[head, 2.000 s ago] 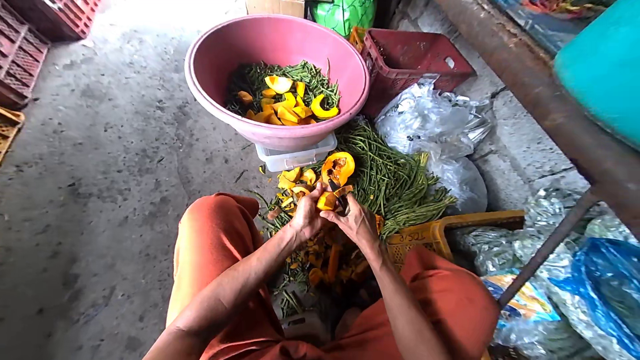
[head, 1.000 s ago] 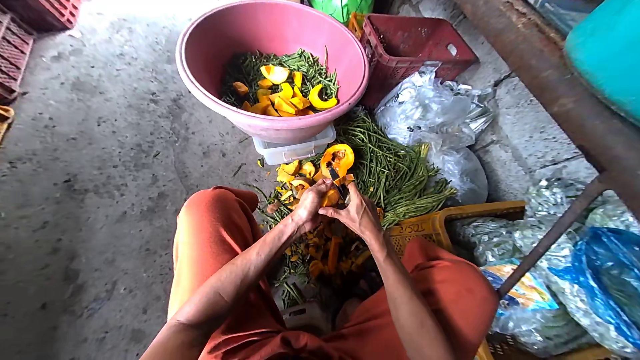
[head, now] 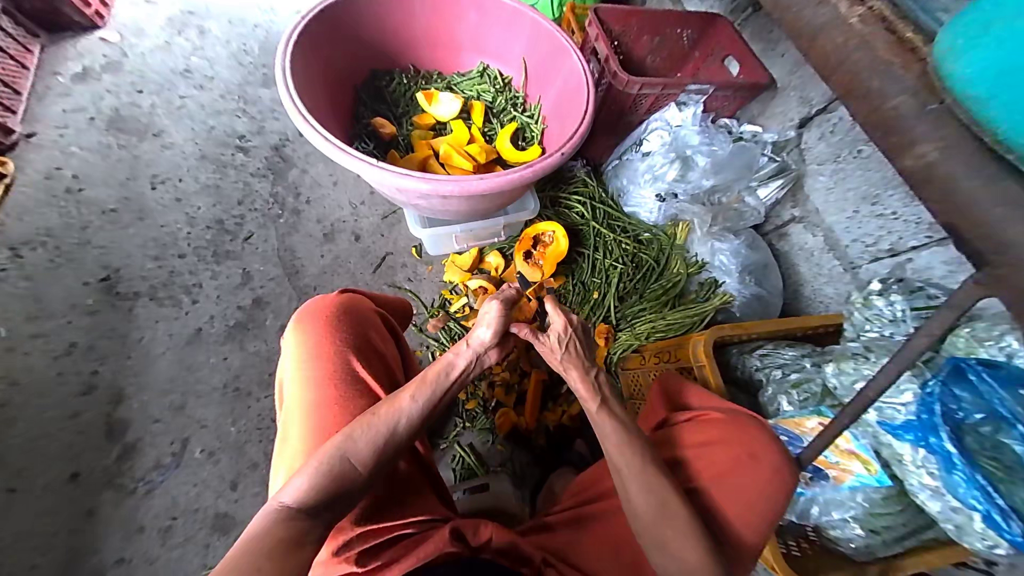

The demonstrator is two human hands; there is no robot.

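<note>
Both my hands meet low between my knees. My left hand [head: 494, 320] grips a small orange piece of squash [head: 525, 308]. My right hand [head: 562, 336] is closed around something at the same piece, and a dark blade-like edge [head: 524, 282] shows between the hands; which hand holds it is hard to tell. Just beyond lies a halved squash [head: 542, 250] with its seed hollow facing up. Cut squash pieces [head: 464, 268] lie to its left, and peelings [head: 532, 396] are scattered below my hands. Long green beans [head: 632, 264] are heaped to the right.
A pink basin [head: 292, 104] with cut beans and squash chunks stands ahead on a clear plastic container [head: 472, 234]. Behind to the right are a dark red crate [head: 672, 72] and clear plastic bags [head: 688, 168]. A yellow crate [head: 704, 360] with bagged greens sits beside my right knee, under a metal bar [head: 896, 356].
The piece between my hands has been turned, and my hands have shifted slightly. The halved squash and the basin's contents look the same.
</note>
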